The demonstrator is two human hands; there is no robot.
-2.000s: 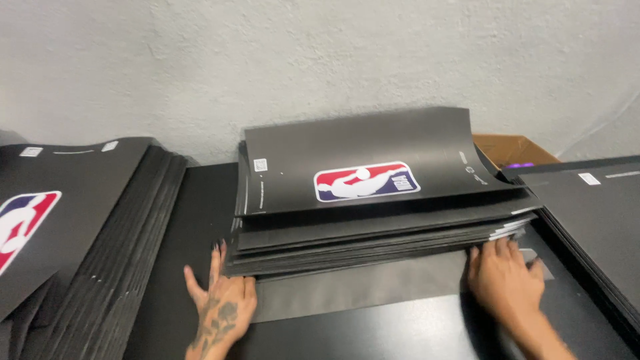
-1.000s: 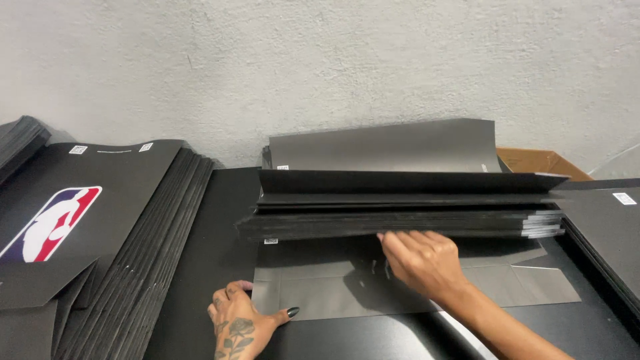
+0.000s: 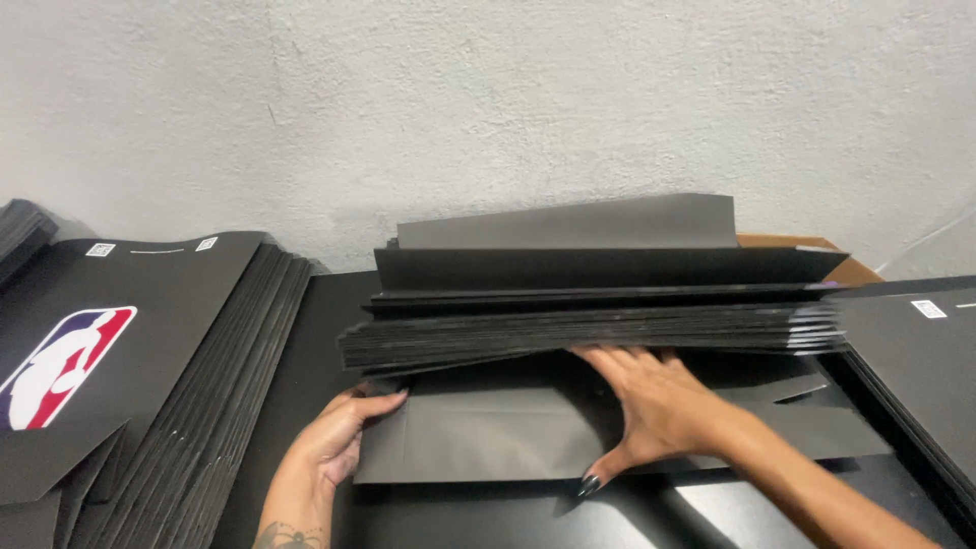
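Note:
A thick stack of folded black paper bags [image 3: 595,328] stands tilted up in the middle, its lower edges toward me. The fingers of my right hand [image 3: 648,404] reach under the stack's front edge, with the thumb spread down over a flat dark sheet or bag [image 3: 488,435]. My left hand [image 3: 347,427] is at the left end of that flat piece, its thumb over the piece's edge just below the stack's left corner; its other fingers are partly hidden. A grey-black panel [image 3: 572,225] rises behind the stack.
On the left lies a tall pile of black bags [image 3: 175,320] with a red, white and blue logo. Another dark pile [image 3: 915,366] is on the right. A cardboard box [image 3: 862,267] sits behind the stack, by the rough grey wall [image 3: 488,114]. Everything rests on a black table [image 3: 305,366].
Two seconds ago the stack lay with its logo face showing and a hand at each side; it is now tipped up. My right hand has moved from its right end to beneath its middle.

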